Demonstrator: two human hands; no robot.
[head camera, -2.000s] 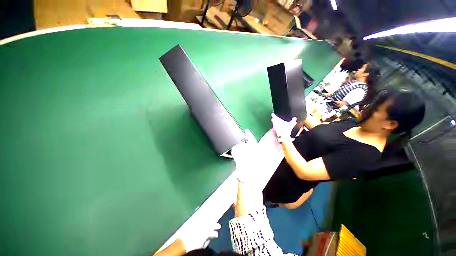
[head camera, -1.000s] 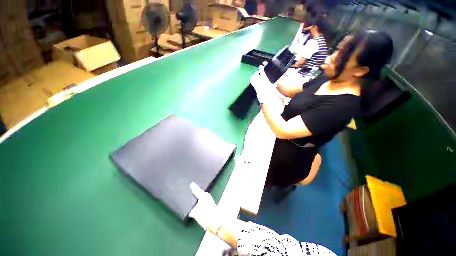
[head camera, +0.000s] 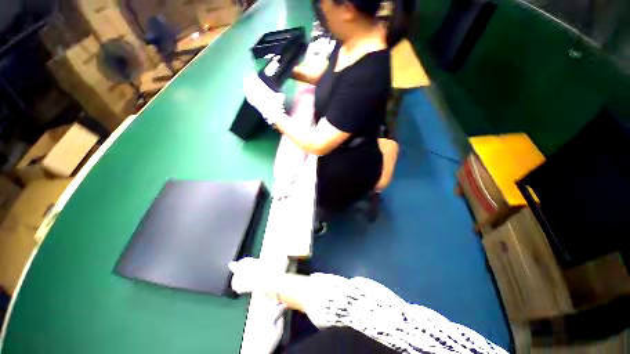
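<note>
A black housing (head camera: 190, 235) lies on the green belt (head camera: 76, 304), smooth side up. My right hand (head camera: 255, 276), in a white glove, is at its near right corner, with fingertips on the edge; the fingers under the edge are hidden. My left hand is not in view.
A person in black (head camera: 356, 97) stands at the belt's right side, with white-gloved hands on another black housing (head camera: 250, 119). An open black frame (head camera: 276, 41) lies beyond. A white ledge (head camera: 290, 228) edges the belt. Cartons (head camera: 528, 256) with a yellow sheet (head camera: 508, 166) stand right of the blue aisle.
The view has swung right, showing more aisle and cartons. The housing, earlier tilted up in my right hand, lies flat. My left hand has left view.
</note>
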